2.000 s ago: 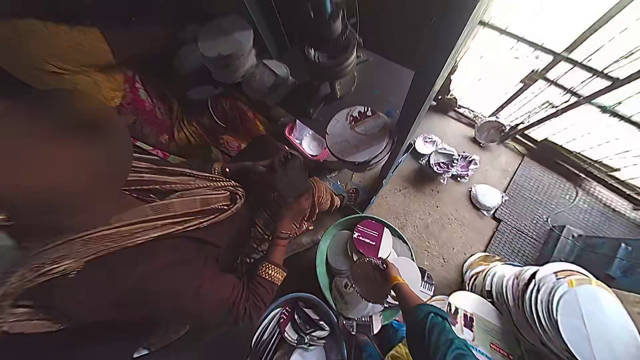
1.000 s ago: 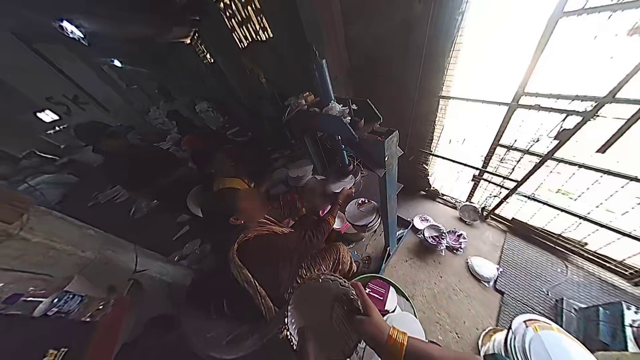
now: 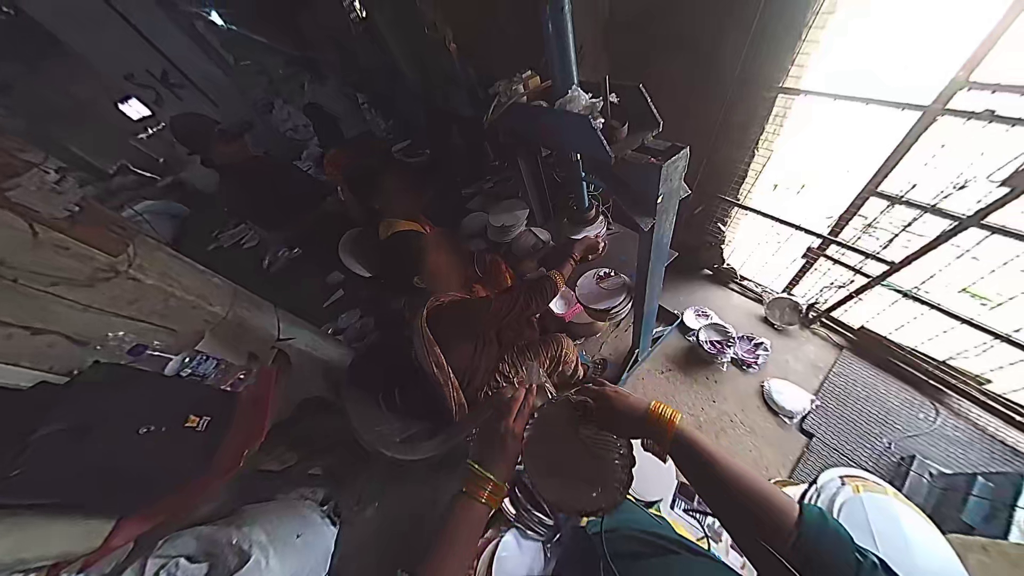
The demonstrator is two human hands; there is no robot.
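Note:
A dark round plate with a fluted rim is in front of my lap, its face seen from above. My right hand grips its upper right edge, below several yellow bangles. At its upper left edge is my left hand, fingers pointing up; whether they close on the rim or only touch it is unclear. Pale discs lie beyond the plate on the right, and a stack of shiny plates is partly hidden behind it.
A co-worker sits ahead, one hand at a blue press. Beside it stands a stack of discs. Wrapped bundles lie on the floor near a barred window. White plates are stacked at lower right, a concrete ledge at left.
My left hand has come into view at the plate's left edge. The dark plate has moved from over the basin to in front of me. The view has tilted up.

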